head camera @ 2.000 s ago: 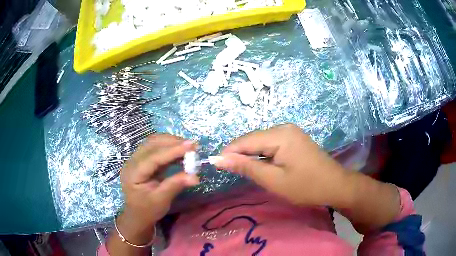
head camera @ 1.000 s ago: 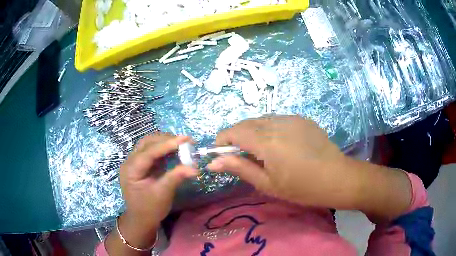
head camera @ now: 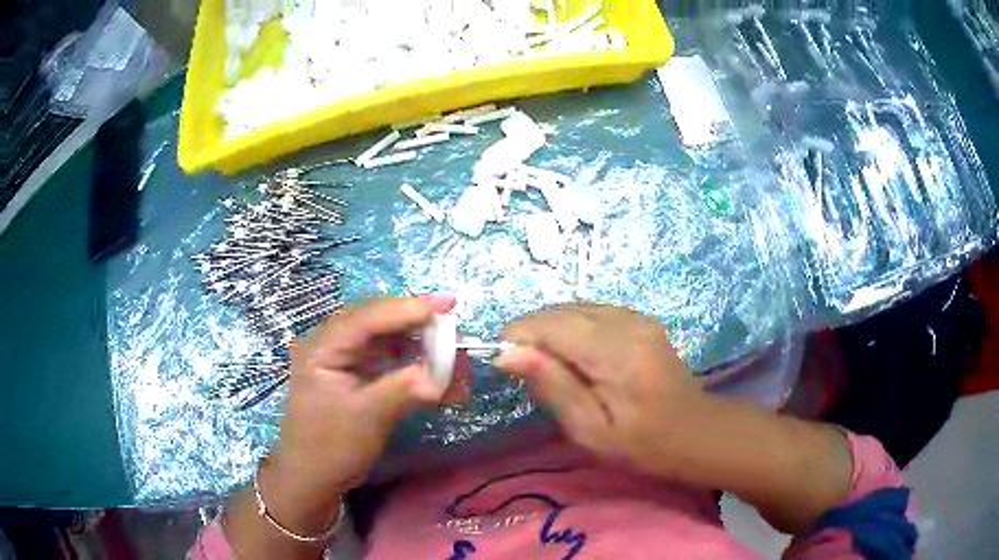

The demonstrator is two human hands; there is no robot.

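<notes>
My left hand [head camera: 356, 383] holds a white plastic head [head camera: 440, 352] between thumb and fingers. A thin light shaft [head camera: 478, 346] sticks out of the head towards the right. My right hand [head camera: 613, 377] pinches the far end of that shaft; whether a sleeve is on it is hidden by the fingers. Loose white heads [head camera: 473, 208] and white sleeves [head camera: 421, 201] lie on the crinkled clear sheet beyond my hands. A heap of metal rods [head camera: 279, 263] lies at the left.
A yellow tray [head camera: 422, 102] full of white parts stands at the back. A black flat object [head camera: 116, 186] lies far left. A white card [head camera: 695, 103], a green bit [head camera: 716, 199] and clear blister trays [head camera: 893, 208] are at the right. A dark-clothed person's part shows at lower right.
The head now shows its broad side more upright, and my right fingers have closed in at the shaft's end. The view has shifted slightly, so the table things sit lower.
</notes>
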